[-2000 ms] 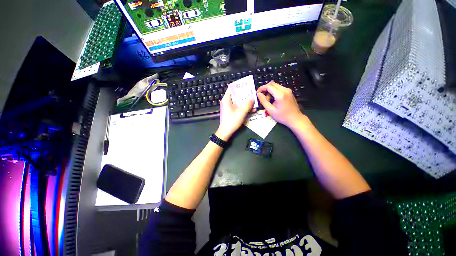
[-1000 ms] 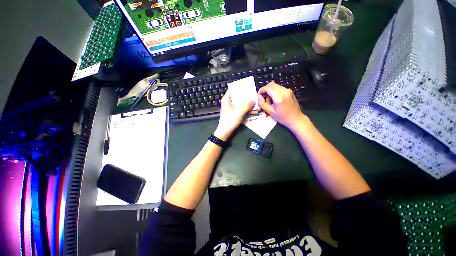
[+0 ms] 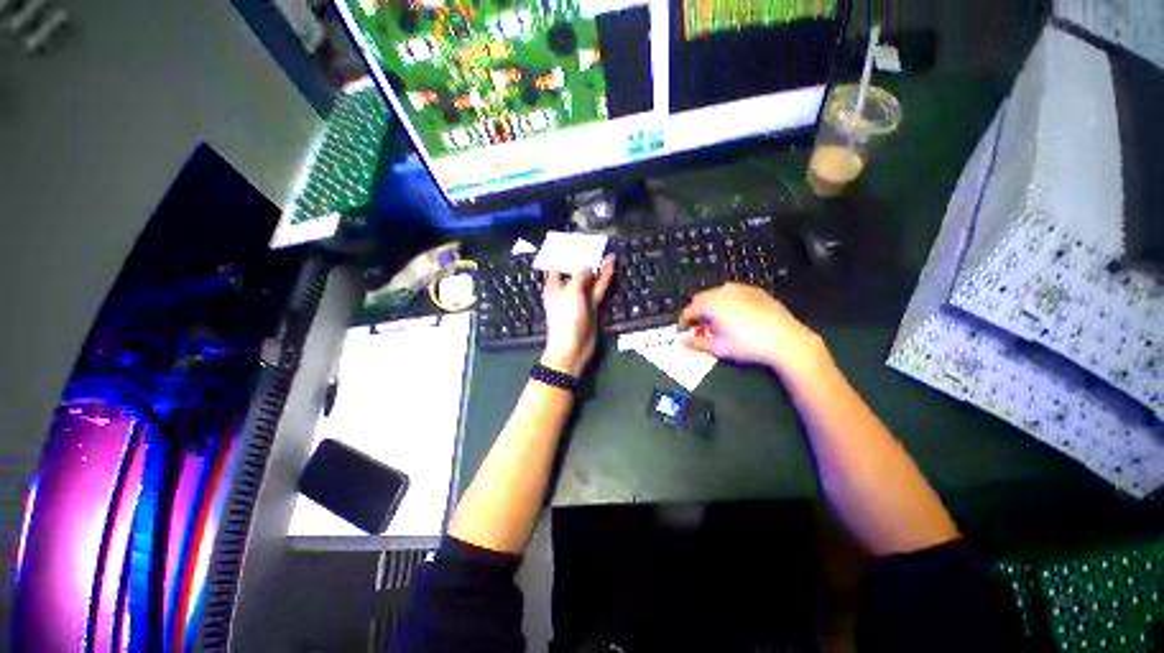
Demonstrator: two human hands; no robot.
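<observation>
My left hand (image 3: 573, 306) holds a small white sheet (image 3: 572, 250) over the left-middle part of the black keyboard (image 3: 641, 286). My right hand (image 3: 734, 327) is at the keyboard's lower right edge, fingertips together, with a small red bit (image 3: 698, 333) at them; whether it grips anything more is hidden. A white paper slip (image 3: 679, 362) lies on the desk just below these fingertips, partly under them. A small black device (image 3: 680, 411) with a lit display lies below the slip.
A monitor (image 3: 511, 175) with magnified board images stands behind the keyboard. A drink cup (image 3: 841, 151) is at back right, stacked white panels (image 3: 1021, 306) at right, green panels (image 3: 1104, 600) lower right. A clipboard (image 3: 428, 434) with a phone (image 3: 354, 486) lies left; a yellow ring (image 3: 439, 288) is above it.
My hands have moved apart. My left hand has carried the white sheet left over the keyboard; my right hand stays near the slip. The view has shifted and the monitor's image differs.
</observation>
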